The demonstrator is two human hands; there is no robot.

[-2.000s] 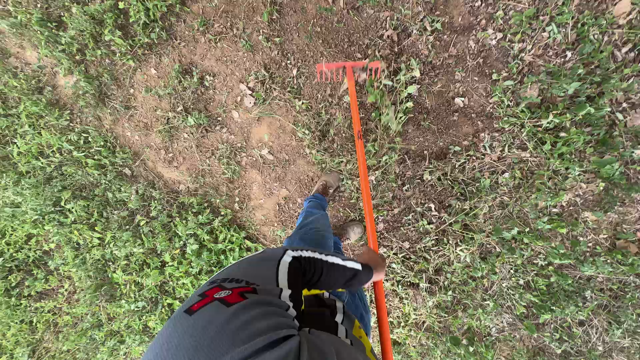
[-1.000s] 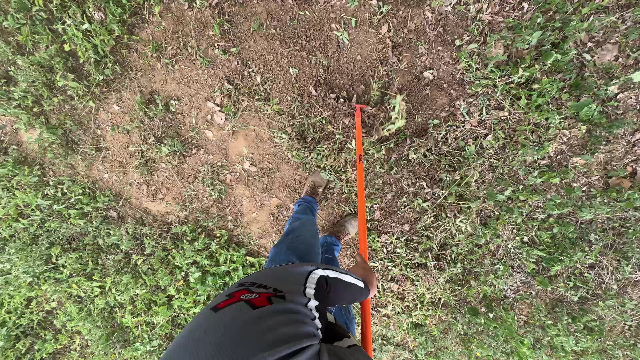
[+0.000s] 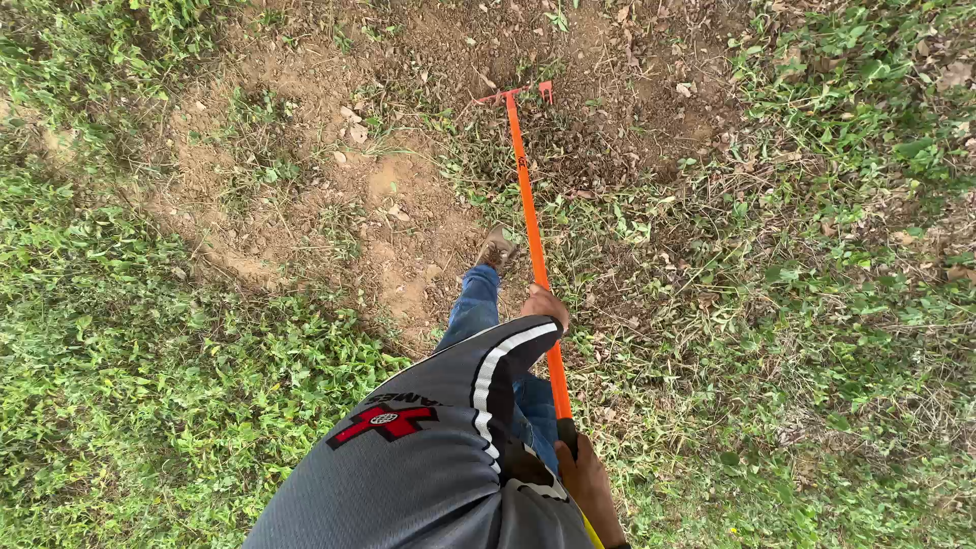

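My left hand (image 3: 545,303), at the end of a dark sleeve with a white stripe, grips the orange handle (image 3: 531,221) of a rake partway along its length. Lower down, my right hand (image 3: 585,471) is closed around the black end grip (image 3: 566,436). The rake's orange head (image 3: 512,94) is at the far end, on or just above soil and loose leaves. It looks tilted, with a few teeth showing at its right end; the rest are hidden or too thin to make out.
A brown shoe (image 3: 497,248) stands on bare dirt (image 3: 396,267) just left of the handle. Small stones (image 3: 357,131) and weeds dot the soil. Green ground plants (image 3: 229,396) grow at left, with more plants and dry cuttings (image 3: 732,320) at right.
Since one second ago, the rake head has moved farther from my feet and slightly left, and its angle has changed. My right hand has come into view at the handle's end.
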